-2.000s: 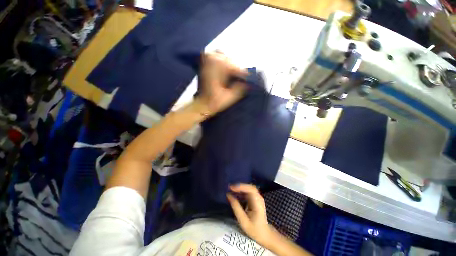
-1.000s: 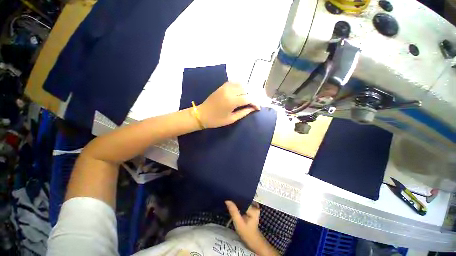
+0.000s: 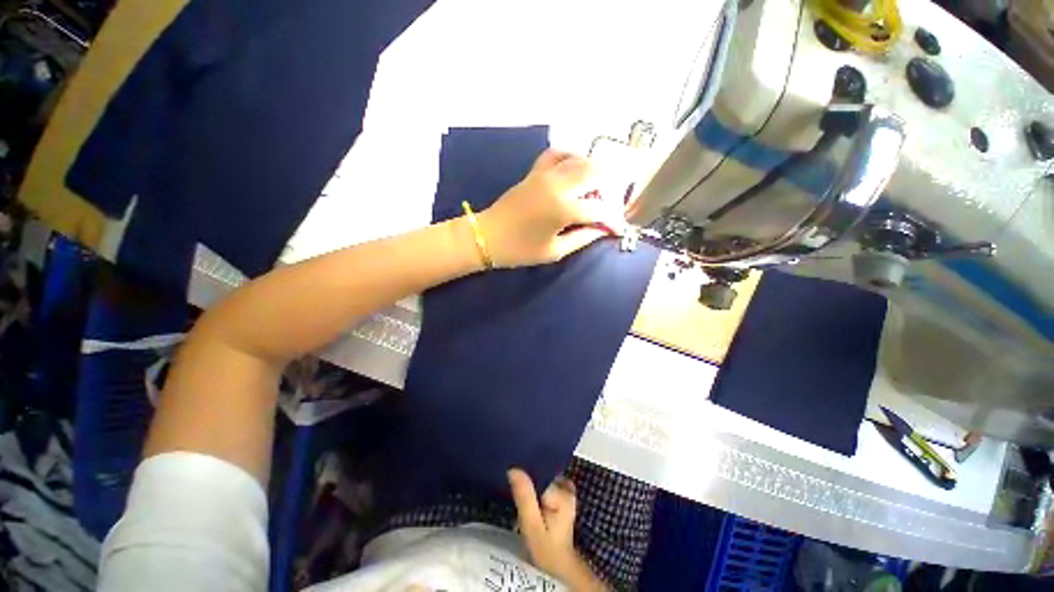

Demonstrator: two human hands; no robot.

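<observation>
A navy panel (image 3: 532,347) lies from beside the presser foot (image 3: 628,237) across the table edge to my lap. My left hand (image 3: 537,214), with a yellow bracelet, rests on its upper part, fingertips pinching the cloth edge close beside the presser foot. My right hand (image 3: 546,520) is at the panel's lower right edge over the lap, thumb up and other fingers curled; its grip on the cloth is partly hidden. The sewing machine head (image 3: 786,150) stands to the right of my left hand.
A small navy piece (image 3: 803,359) lies right of the needle. Open thread snips (image 3: 915,448) lie near the right table edge. Larger navy panels (image 3: 249,116) lie on tan board (image 3: 52,174) at left. A blue crate (image 3: 751,555) is under the table.
The blurred, bunched navy cloth has been spread flat and its edge brought to the presser foot. My left hand has moved beside the foot. Since one second ago, little has changed besides the camera view.
</observation>
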